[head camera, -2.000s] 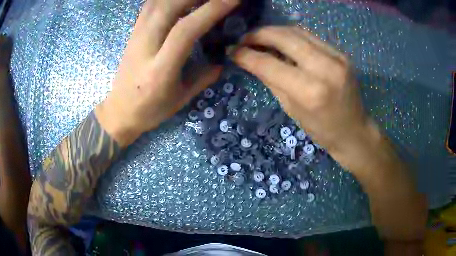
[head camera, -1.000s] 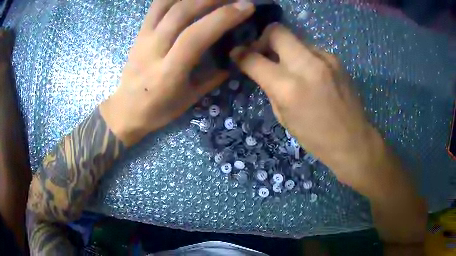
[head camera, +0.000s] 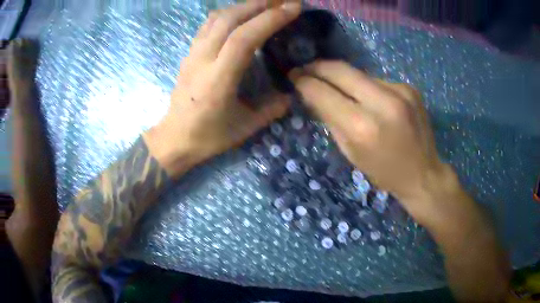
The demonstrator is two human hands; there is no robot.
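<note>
A dark cup-shaped housing (head camera: pixel 303 46) with a round boss inside lies at the top centre, its open side towards me. My left hand (head camera: pixel 222 89) is wrapped around its left side, with fingers at its top edge and thumb below. My right hand (head camera: pixel 370 115) has its fingertips at the housing's lower inner edge; whether they pinch a small part cannot be told. A loose heap of small dark inserts (head camera: pixel 314 184) with pale round discs lies below the hands, partly covered by my right hand. The picture is motion-blurred.
Clear bubble wrap (head camera: pixel 201 237) covers the bench, with a bright glare patch at left. Another person's arm (head camera: pixel 32 148) is at the left edge. A reddish-pink strip (head camera: pixel 408 21) and dark shapes are at the top right. Something yellow (head camera: pixel 527 284) is at the bottom right corner.
The whole view has shifted, so hands and heap sit further right and lower. More of the housing's inside shows. The other person's arm shows more at the left.
</note>
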